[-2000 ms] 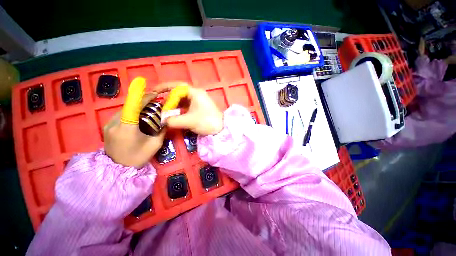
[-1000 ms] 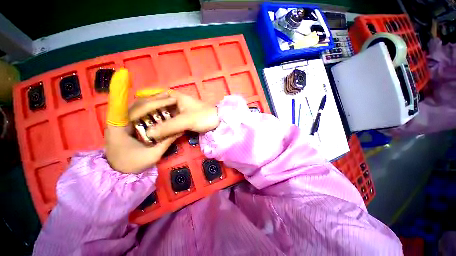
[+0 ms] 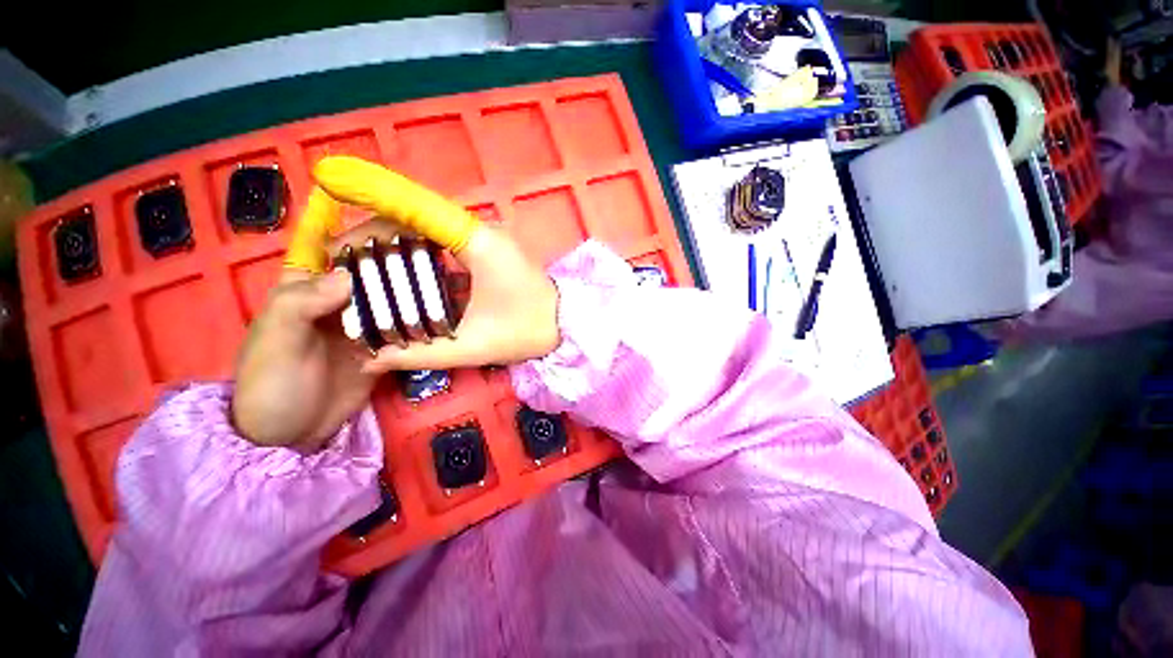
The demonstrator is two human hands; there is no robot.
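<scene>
Several watch bodies [image 3: 396, 293] stand face to face in a row between my hands, pale side edges up. My left hand [image 3: 299, 347] holds the row from the left, its fingertips at the near-left end. My right hand [image 3: 495, 302] holds it from the right, its yellow-cotted thumb reaching over the far side to the left hand's yellow cot. Both hands are above the red tray [image 3: 109, 337]. Three dark watch bodies [image 3: 163, 219] lie in the tray's far-left pockets; several more [image 3: 459, 456] lie in its near pockets, partly hidden by hands and sleeves.
Right of the tray is a white sheet [image 3: 843, 354] with stacked watch bodies [image 3: 755, 199] and pens [image 3: 816, 285]. Beyond are a blue bin [image 3: 696, 129], a calculator [image 3: 872, 118], a white tape dispenser [image 3: 945, 231] and more red trays [image 3: 920, 431]. Another person's pink sleeve [image 3: 1126, 167] is at far right.
The row of watch bodies has turned so its long pale edges face up. My right thumb now spans its far side, and my left thumb has come down onto it. The view has shifted slightly.
</scene>
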